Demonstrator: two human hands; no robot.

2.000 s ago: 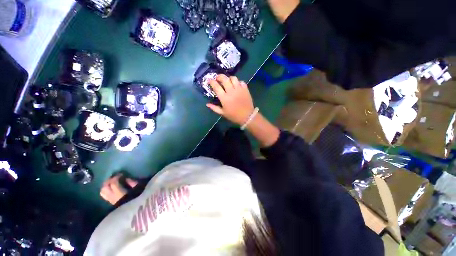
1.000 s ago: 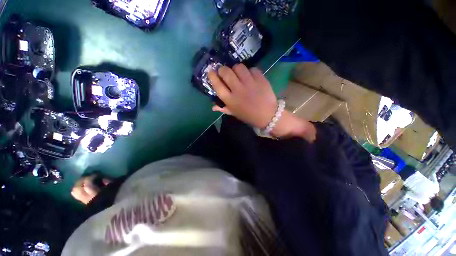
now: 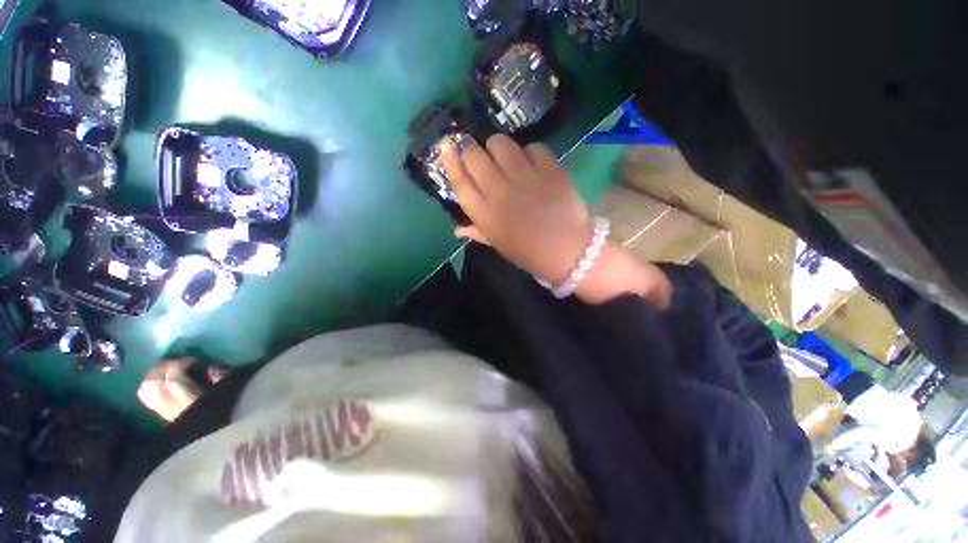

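Observation:
My right hand (image 3: 525, 207), with a pale bead bracelet, has its fingertips on a small black unit (image 3: 430, 149) with a pale board inside. The hand covers part of it. A similar open unit (image 3: 517, 85) lies just beyond. My left hand (image 3: 170, 388) is small and curled at the near left; a dark bit shows beside it, and I cannot tell if it is held. An open black housing with a circuit board (image 3: 244, 180) lies left of centre, with white-ringed parts (image 3: 204, 284) beside it.
More open housings (image 3: 115, 255) and small parts crowd the left. Another housing (image 3: 318, 21) is cut off at the top. Dark loose parts (image 3: 600, 19) lie at the top. A person's dark sleeve (image 3: 743, 127) fills the upper right. Cartons (image 3: 679, 196) stand beyond the bench edge. White printed cloth (image 3: 350, 371) blocks the bottom.
The view has moved closer to the bench, so parts look larger and shifted; some at the top have left the picture. My right hand stays on the same unit.

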